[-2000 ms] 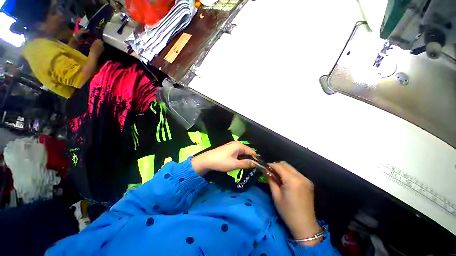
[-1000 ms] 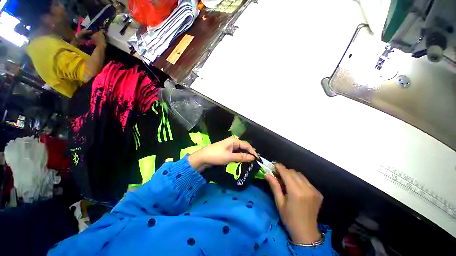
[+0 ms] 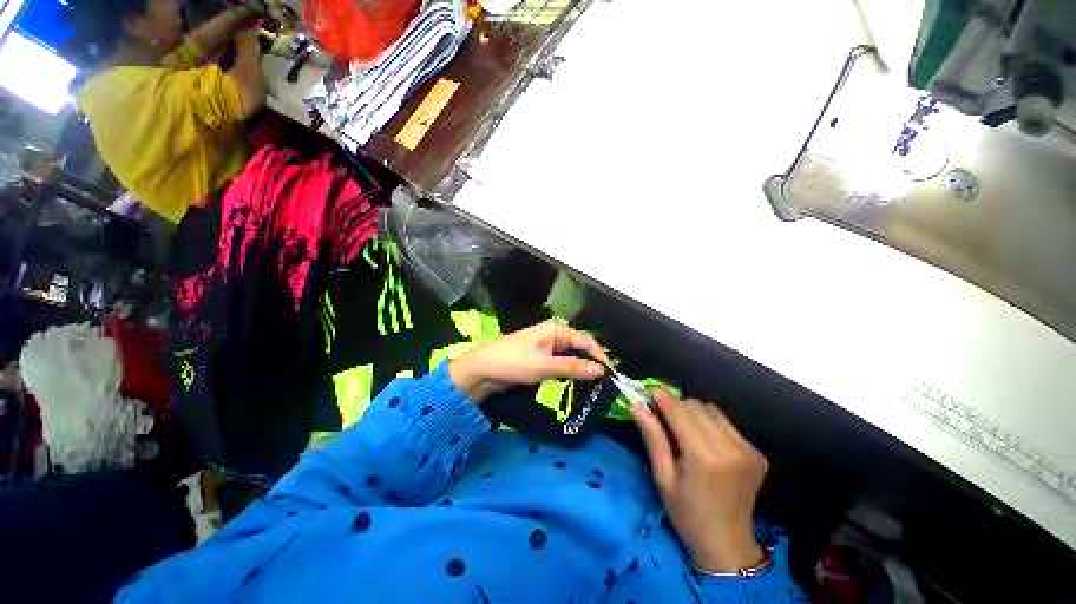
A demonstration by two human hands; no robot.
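A black garment panel [image 3: 545, 415] with neon yellow-green parts and white script lies on my lap below the table's front edge. My left hand [image 3: 537, 358] pinches the panel's dark edge between thumb and fingers. My right hand [image 3: 699, 463] is closed around small thread snips [image 3: 630, 388]; their shiny metal blades point left to the pinched edge at my left fingertips. The handles are mostly hidden in my right hand. Threads are too small to make out.
The white sewing table [image 3: 661, 177] lies ahead, with the sewing machine head [image 3: 991, 59] upper right. Black-pink garments [image 3: 277, 236] hang at left. Folded striped cloth [image 3: 395, 77] and a red bag [image 3: 354, 26] lie upper left. A person in yellow [image 3: 165, 130] is beyond.
The snips' blades, earlier lying across my right fingertips, now point at my left fingertips. More neon cloth shows beside the blades. The person in yellow has raised an arm.
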